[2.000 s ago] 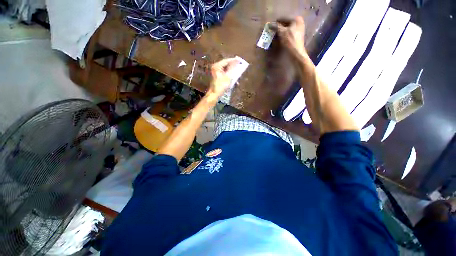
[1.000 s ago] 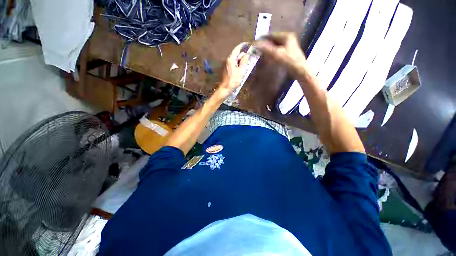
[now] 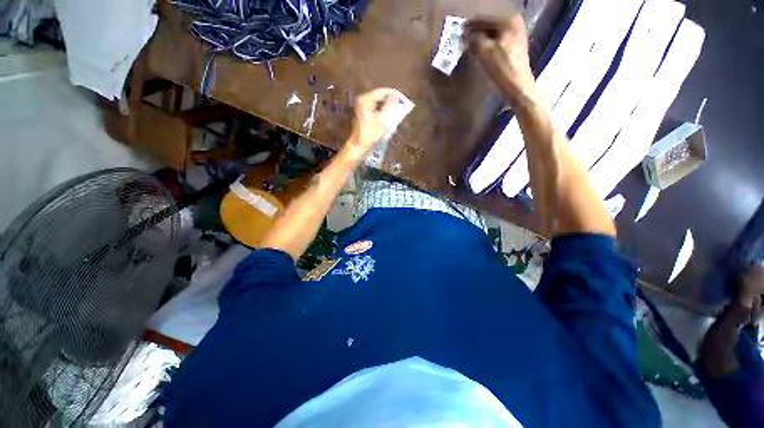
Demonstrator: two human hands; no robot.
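Note:
My left hand (image 3: 374, 119) is closed on a white ticket strip (image 3: 397, 113) near the table's front edge. A narrow part of the strip hangs below the fingers. My right hand (image 3: 501, 50) is further back over the table and slightly blurred. Its fingertips are at the edge of a white printed ticket (image 3: 450, 45); I cannot tell if the ticket is held clear of the table. White-faced strips with navy edges (image 3: 605, 92) lie side by side to the right, partly behind my right forearm.
A tangled navy-and-white pile (image 3: 266, 25) is at the back left. A small open box (image 3: 675, 156) and curved white scraps (image 3: 683, 255) lie at the right. A wire-guard fan (image 3: 84, 276) stands at the left. Another person's arm (image 3: 725, 334) is at the right edge.
One second ago my hands were together at a long white strip. Now they are apart, my right hand further back and right at a printed ticket. The other person's arm shows more.

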